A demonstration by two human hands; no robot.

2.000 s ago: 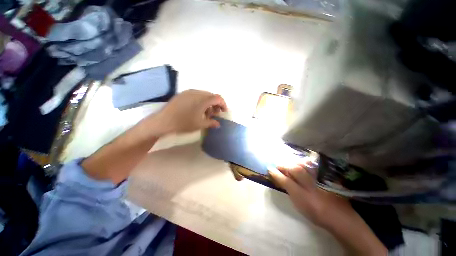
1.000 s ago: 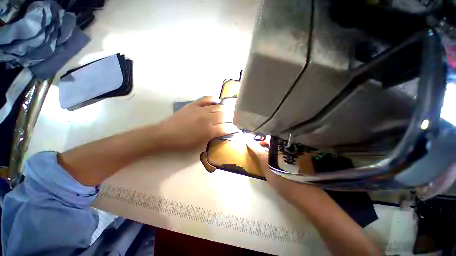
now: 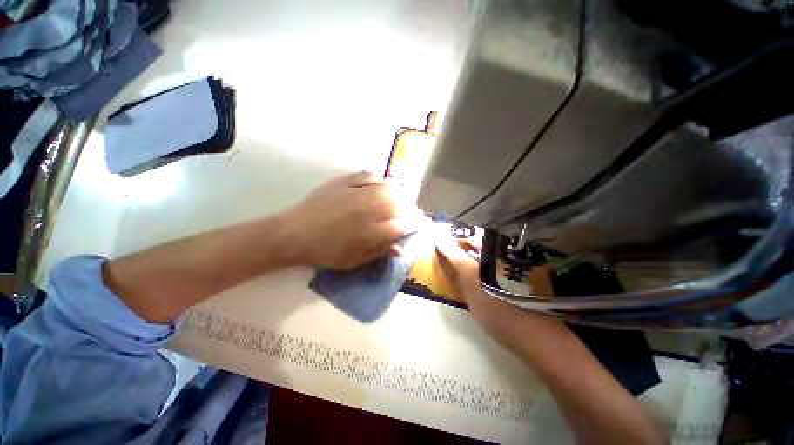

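A blue-grey fabric piece (image 3: pixel 364 287) lies partly under my left hand (image 3: pixel 353 222), its rounded end sticking out toward the table's front edge. My left hand presses on it just left of the needle area, fingers toward the bright light. My right hand (image 3: pixel 460 265) is at the needle area from the front right, fingertips at the fabric's edge; the machine head and glare partly hide them. The sewing machine head (image 3: pixel 514 122) stands over the fingertips. The yellowish bed plate (image 3: pixel 432 271) shows between the hands. Glare hides the presser foot and the stitched edge.
A stack of dark pieces with a light piece on top (image 3: pixel 165 129) lies left on the white table. Crumpled blue-grey pieces (image 3: pixel 65 43) are at upper left. A dark piece (image 3: pixel 616 356) lies under the arm at right. A printed scale (image 3: pixel 348 361) runs along the front edge.
The fabric piece has turned, so its end now points toward the front edge and covers part of the bed plate. Both hands stay close to the needle area.
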